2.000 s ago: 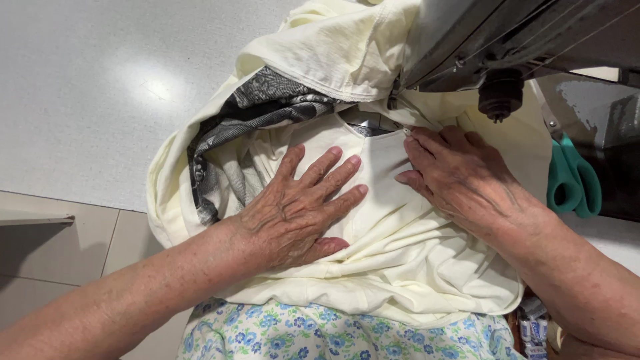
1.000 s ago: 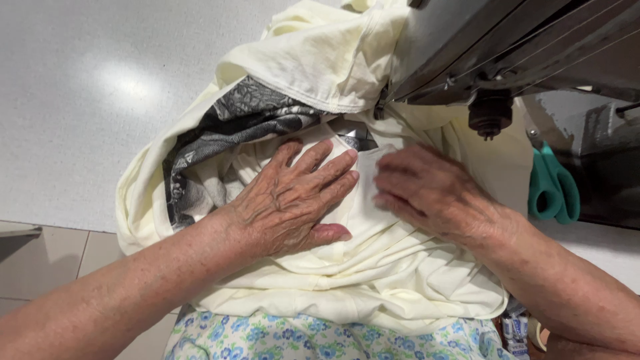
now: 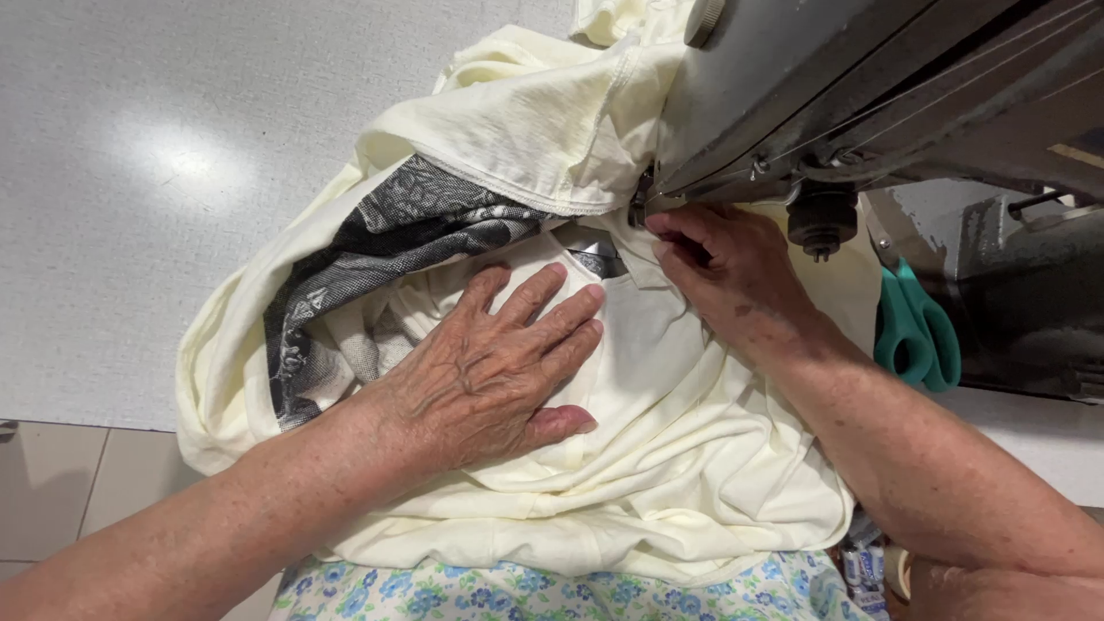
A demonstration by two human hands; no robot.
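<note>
A pale yellow garment point(image 3: 535, 121) with a black-and-grey printed part point(image 3: 414, 207) lies bunched over the table and lap. Flat on its cloth rests my left hand point(image 3: 500, 362), fingers spread, holding nothing. My right hand point(image 3: 733, 267) is beside the needle area point(image 3: 640, 197) of a dark sewing machine point(image 3: 776, 95), thumb and fingertips close together at the fabric's edge; whether they pinch cloth or thread cannot be made out. Between the hands, a metal plate point(image 3: 591, 241) shows through a gap in the cloth.
Green-handled scissors point(image 3: 910, 336) lie at the right, beside the machine's base. The grey speckled tabletop point(image 3: 172, 259) spreads to the left, with floor tiles point(image 3: 52, 492) below its edge. Floral cloth point(image 3: 517, 595) covers the lap; small packaged items point(image 3: 865, 569) sit at the lower right.
My right hand has moved from the cloth near my left hand up to the needle area. My left hand stays spread on the garment.
</note>
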